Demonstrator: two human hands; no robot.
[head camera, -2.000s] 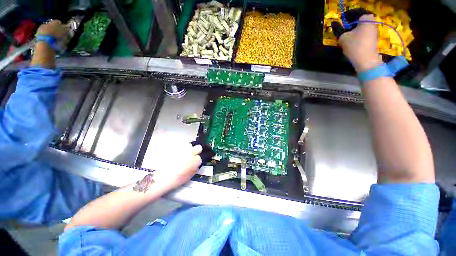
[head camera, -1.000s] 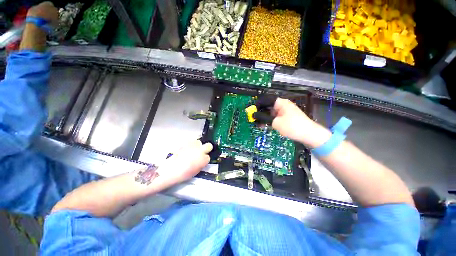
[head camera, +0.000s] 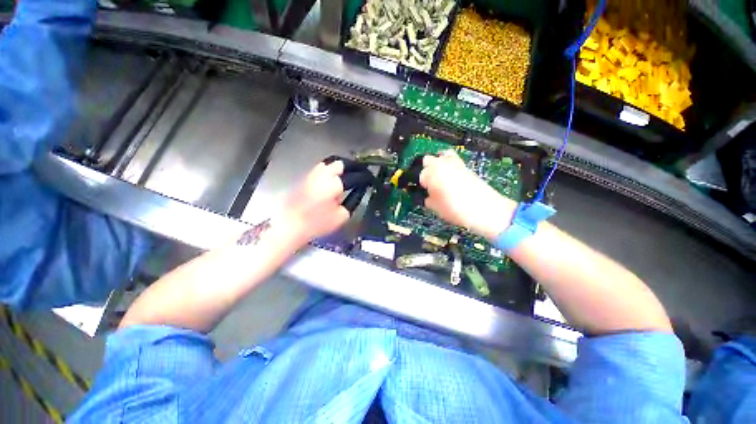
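Note:
The green circuit board (head camera: 489, 178) lies in a black carrier (head camera: 506, 290) with pale clamps (head camera: 424, 260) along its near edge. My right hand (head camera: 452, 189), with black finger coverings and a light blue wrist strap (head camera: 525, 224), is over the board's left part. Its fingertips hold a yellow block (head camera: 396, 177) at the board's left edge. My left hand (head camera: 325, 197), also with black finger coverings, is just left of the carrier, beside the yellow block. Its fingers are bent, and I cannot tell whether they hold anything. My hands hide part of the board.
A narrow green strip (head camera: 446, 108) lies at the far rail. Beyond are bins of off-white components (head camera: 402, 29), gold-yellow components (head camera: 485, 54) and yellow blocks (head camera: 634, 70). A metal rail (head camera: 414, 299) runs in front. Another person's blue sleeve (head camera: 37, 141) is at left.
My right hand has brought a yellow block from the right bin to the board's left edge. My left hand has moved up from the carrier's near left corner. The view has shifted and tilted.

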